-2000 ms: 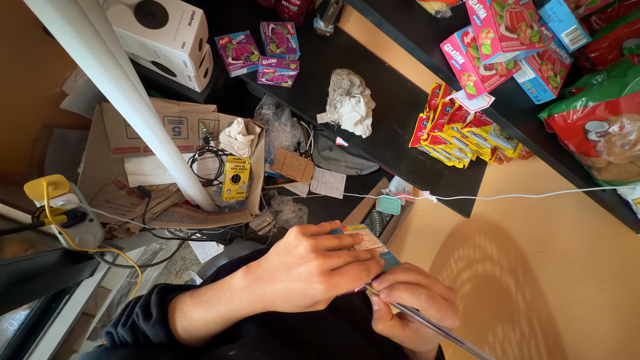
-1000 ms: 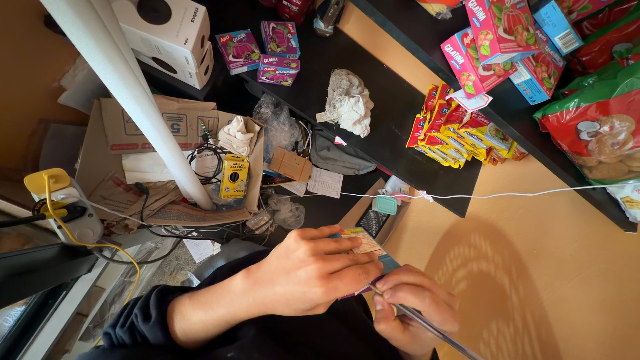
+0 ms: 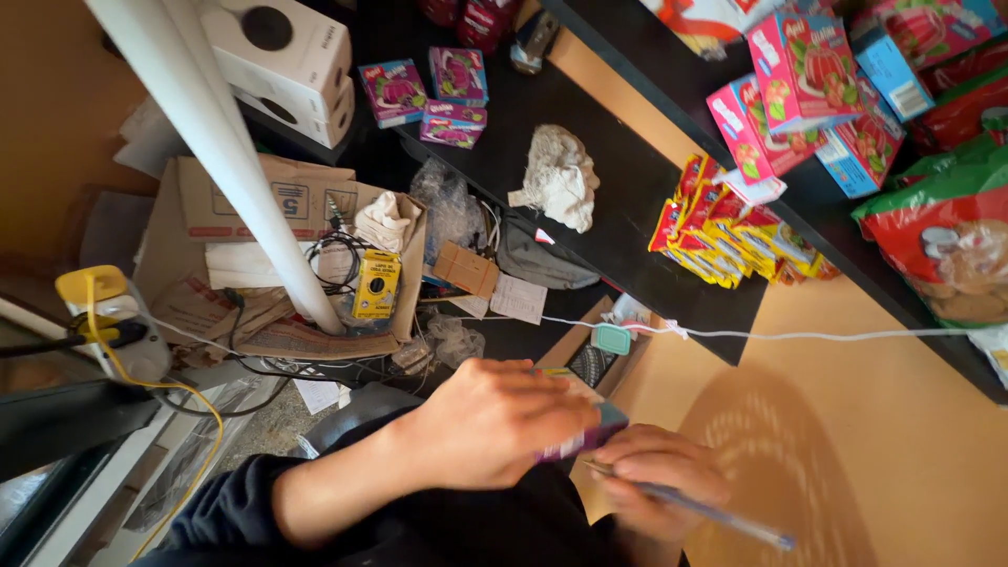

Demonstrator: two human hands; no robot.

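Observation:
My left hand (image 3: 512, 421) is closed over a small purple and blue gelatin box (image 3: 594, 433), its fingers lying across the upper face. Just right of it, my right hand (image 3: 661, 476) grips a ballpoint pen (image 3: 709, 512) between thumb and fingers. The pen's tip points at the near corner of the box, and its clear barrel slants down to the right. Whether the tip touches the box cannot be told. Both hands are slightly blurred.
Black shelf (image 3: 630, 228) ahead holds purple gelatin boxes (image 3: 394, 93), a crumpled cloth (image 3: 559, 177) and red-yellow packets (image 3: 724, 236). Pink gelatin boxes (image 3: 803, 71) stand at upper right. A cardboard box (image 3: 402, 315) with cables lies left, behind a white pole (image 3: 228, 157). A white cord (image 3: 787, 336) crosses right.
The box in my left hand is turned so that more of its purple side shows. The pen's tip has come into view, and the pen's far end has swung up.

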